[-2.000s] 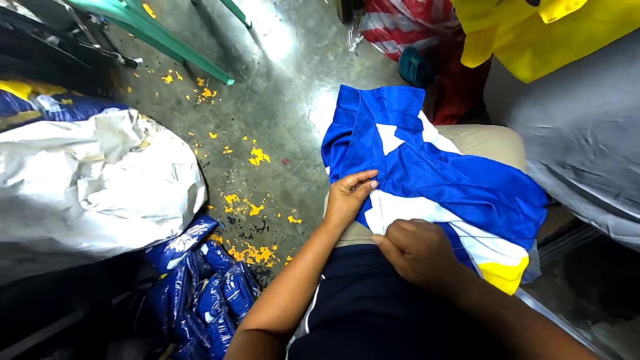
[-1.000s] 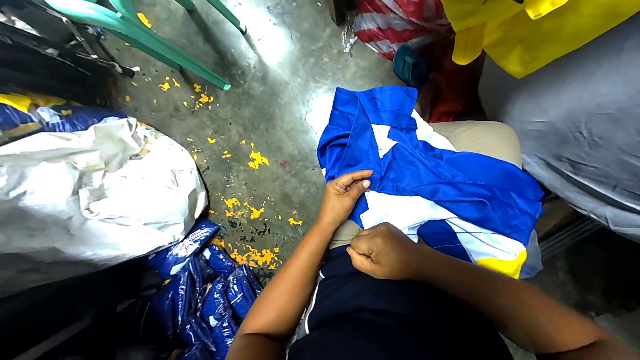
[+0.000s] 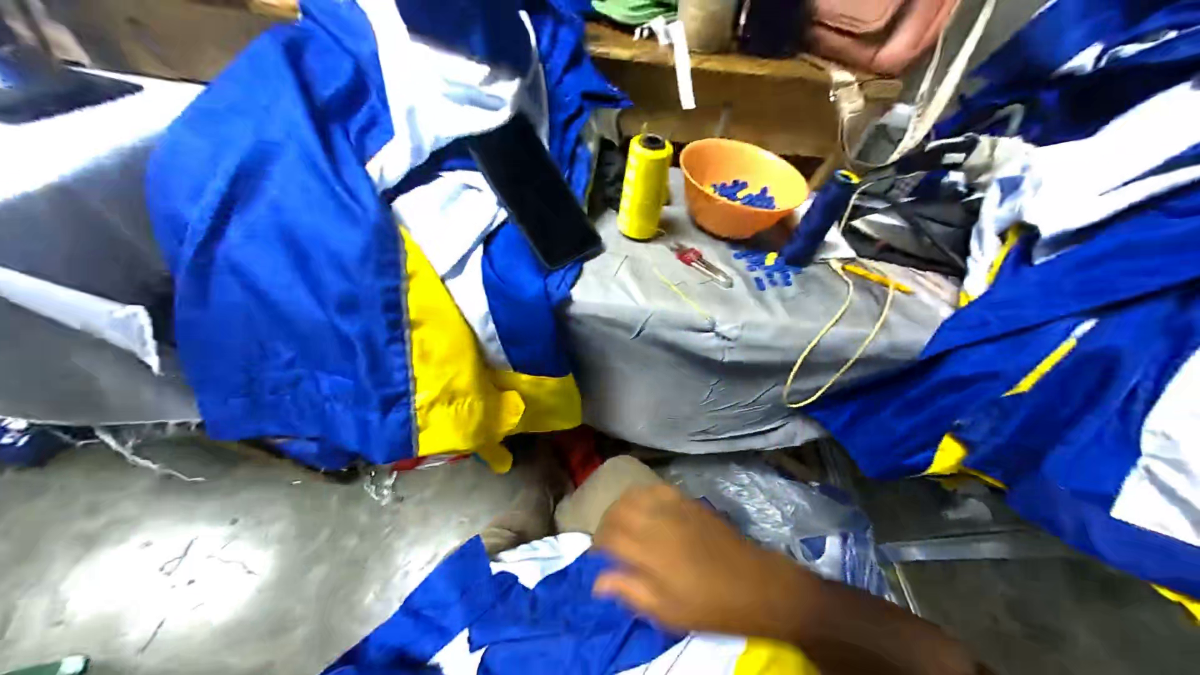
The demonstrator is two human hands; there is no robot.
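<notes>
My right hand [image 3: 670,553], somewhat blurred, is above a blue, white and yellow cloth garment [image 3: 572,614] that lies on my lap; whether its fingers hold anything cannot be told. My left hand is out of the frame. Beyond the lap, a grey cloth-covered surface [image 3: 656,352] bears a yellow thread cone [image 3: 645,187], an orange bowl [image 3: 741,225] with small blue pieces, and red-handled thread snips [image 3: 701,263]. More small blue pieces [image 3: 769,267] lie loose beside a dark blue thread cone [image 3: 820,217].
A black smartphone [image 3: 534,192] rests on piled blue, white and yellow garments [image 3: 281,234] at the left. More such garments [image 3: 1050,375] hang at the right. A cream cord loop [image 3: 814,380] drapes over the surface's front edge. A wooden shelf [image 3: 750,103] stands behind.
The view has swung up and right to the covered surface. My right hand has moved away from my waist, over the garment. My left hand, on the garment before, has left the view.
</notes>
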